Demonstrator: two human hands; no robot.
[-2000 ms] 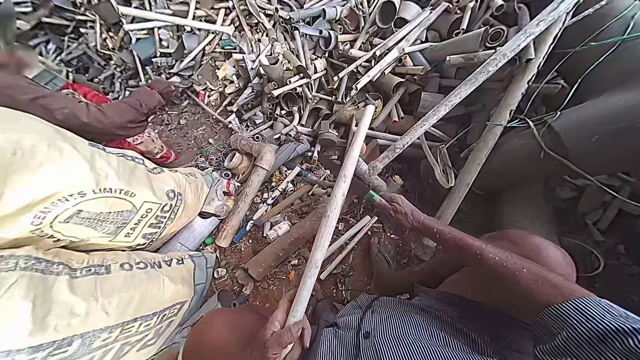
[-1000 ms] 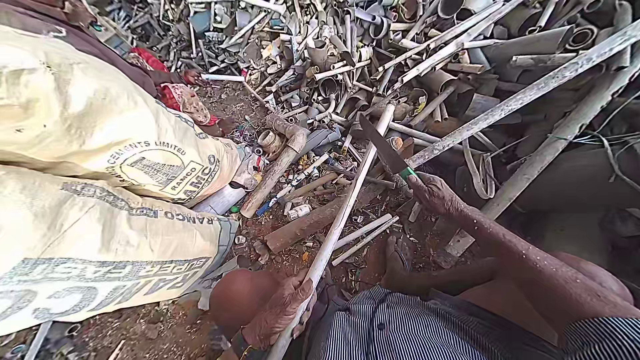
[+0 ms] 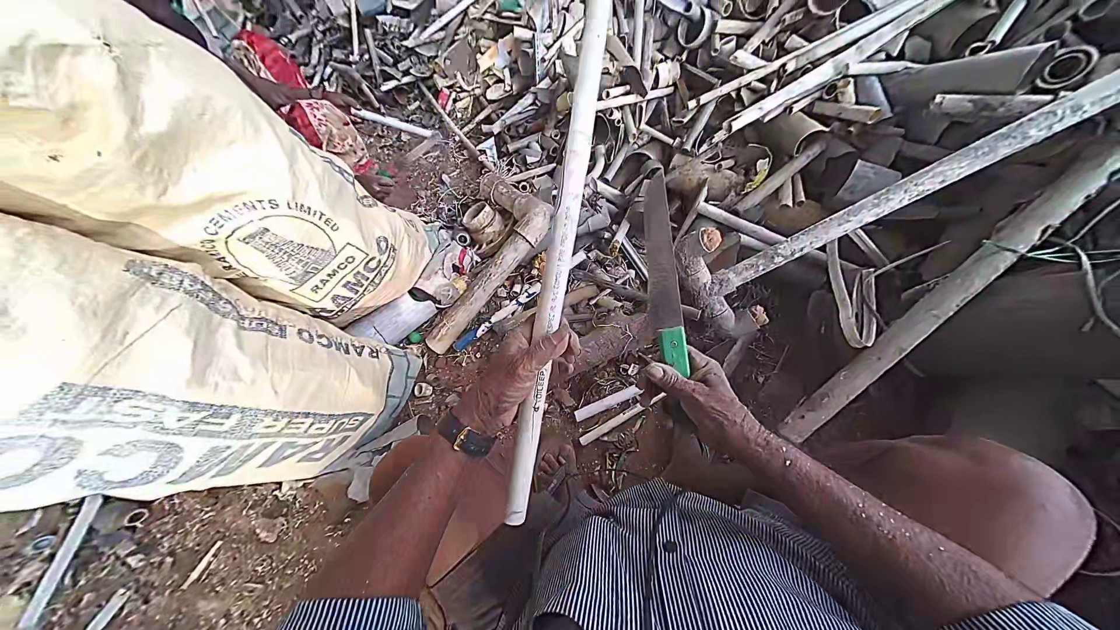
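Note:
My left hand point(image 3: 516, 367), with a black-strapped watch at its wrist, is closed around a long white plastic pipe point(image 3: 569, 192). The pipe's lower end sticks out below the fist, and its upper part runs up past the top of the view. In my right hand point(image 3: 709, 394) is the green handle of a handsaw point(image 3: 661, 262). Its broad brown blade points up and away from me, to the right of the pipe and apart from it. Behind the blade lies a branched brown piece point(image 3: 700, 280), which the blade partly covers.
Large printed woven sacks point(image 3: 201, 367) fill the left. A heap of scrap pipes point(image 3: 787, 131) spreads across the back. Two long poles point(image 3: 927, 184) slant in from the right. Another person's hand point(image 3: 337, 101) shows at the upper left. A brown pipe with an elbow point(image 3: 499, 271) lies beside the sacks.
The white pipe has come up off its low slant and stands steeper, with my left hand farther up and right. The saw has swung away from the pipe, which it lay close to one second ago.

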